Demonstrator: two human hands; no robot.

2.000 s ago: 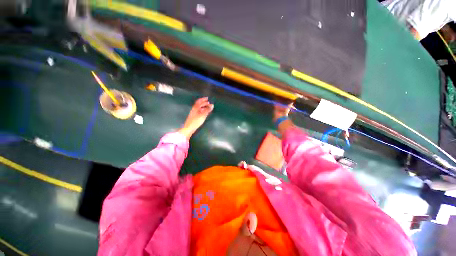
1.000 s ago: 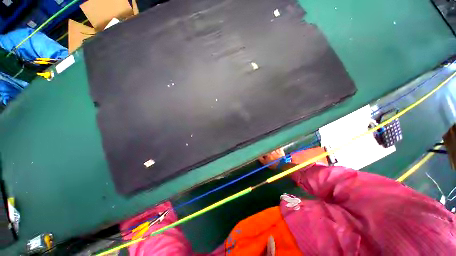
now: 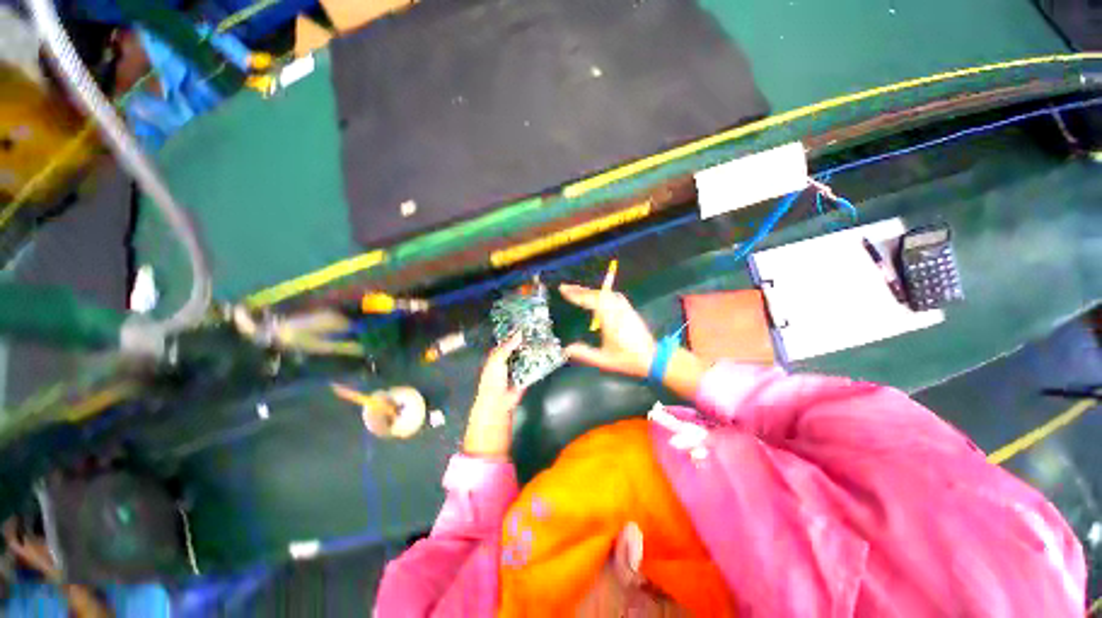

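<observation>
A green circuit board (image 3: pixel 528 338), crowded with parts, is held above the bench in front of me. My left hand (image 3: pixel 493 392) grips its lower left side. My right hand (image 3: pixel 619 336) is at the board's right side, fingers apart, with a thin yellow stick (image 3: pixel 605 293) between its fingers. A blue wrist strap (image 3: pixel 663 357) is on my right wrist. Whether my right fingertips touch the board is hard to tell.
A pale round pot (image 3: pixel 394 413) with a stick stands left. To the right are a red-orange pad (image 3: pixel 728 328), a clipboard with paper (image 3: pixel 834 290), a pen (image 3: pixel 882 268) and a calculator (image 3: pixel 929 268). A white card (image 3: pixel 752 180) and black mat (image 3: pixel 544 109) are beyond.
The view has swung back over the near bench. The circuit board is now in my left hand, and my right hand has come beside it with the yellow stick showing.
</observation>
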